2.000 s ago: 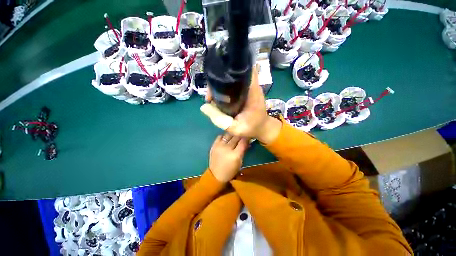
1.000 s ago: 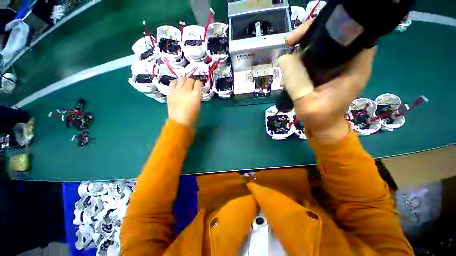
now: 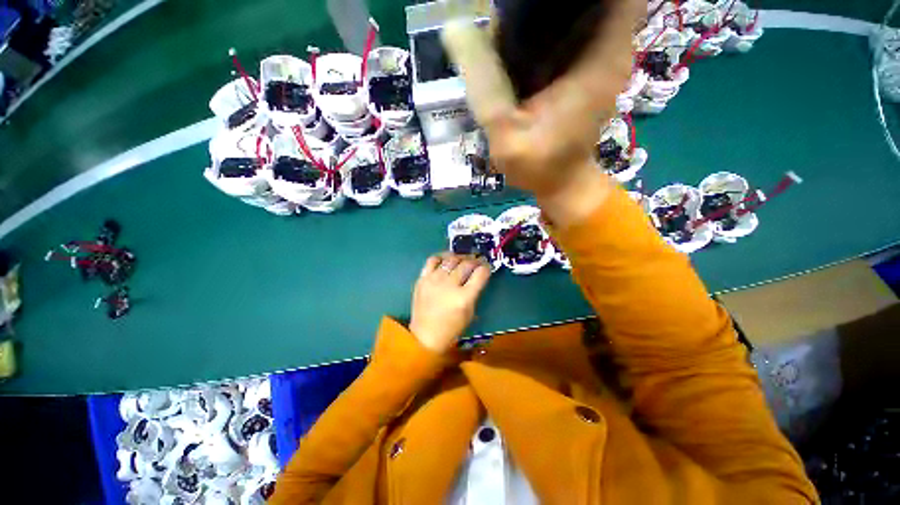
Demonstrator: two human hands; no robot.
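My left hand (image 3: 449, 296) has its fingers on the near rim of a white housing with wired unit (image 3: 473, 240), the leftmost of a row along the bench. The housing is upright, dark inside. My right hand (image 3: 553, 123) is raised over the bench, blurred and large, gripping the black electric screwdriver (image 3: 548, 44), which is cut off by the top edge. A pale wrap covers one finger. The screwdriver's tip is hidden. Another housing (image 3: 524, 241) with a red lead touches the first one. My right forearm covers part of the row.
Stacked housings (image 3: 301, 168) stand at the back left, more (image 3: 659, 64) at the back right. The silver screw feeder (image 3: 449, 123) stands between. A loose black and red cluster (image 3: 104, 258) lies left. A blue bin (image 3: 286, 419) of white shells (image 3: 197, 444) is below; a carton (image 3: 814, 301) is right.
My left hand has moved from the left stacks to a housing now at the row's left end. My right hand has moved left and up with the screwdriver. The camera view has shifted.
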